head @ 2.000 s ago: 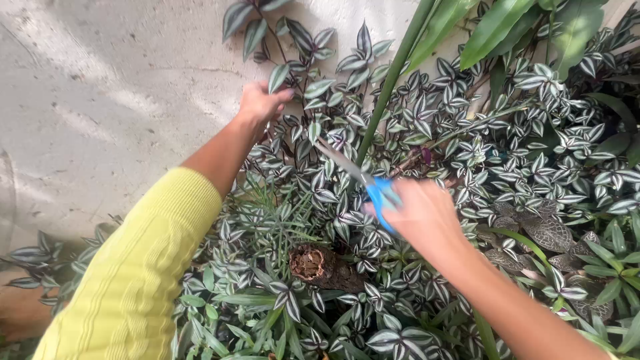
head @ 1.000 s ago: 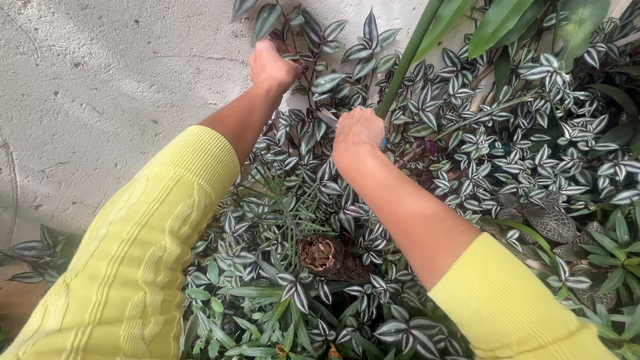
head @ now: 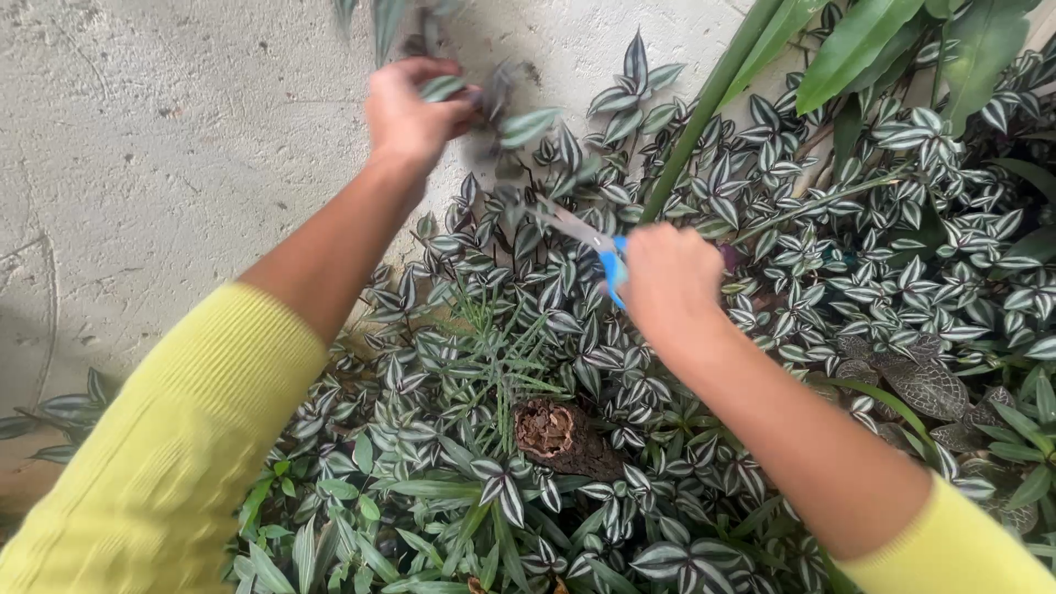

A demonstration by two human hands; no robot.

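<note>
My left hand [head: 417,111] is closed on a striped tradescantia stem [head: 495,107] in front of the wall; the leaves around it are blurred. In my right hand [head: 672,276] is a pair of scissors with blue handles [head: 612,268]. Their blades point up and left, slightly parted, over the striped leaves below my left hand. Whether the blades touch a stem cannot be told. Dense silver-striped tradescantia [head: 577,330] spreads beneath both hands.
A rough pale wall [head: 165,148] rises behind the plants. One thick green stalk [head: 709,107] slants up beside my right hand, with broad leaves [head: 858,54] at the upper right. A hollow piece of bark or wood [head: 582,445] lies among the foliage.
My left hand has lifted, and the stem in it has moved up with it. My right hand has drawn back to the right with the scissors since one second ago, showing the blades and handles again.
</note>
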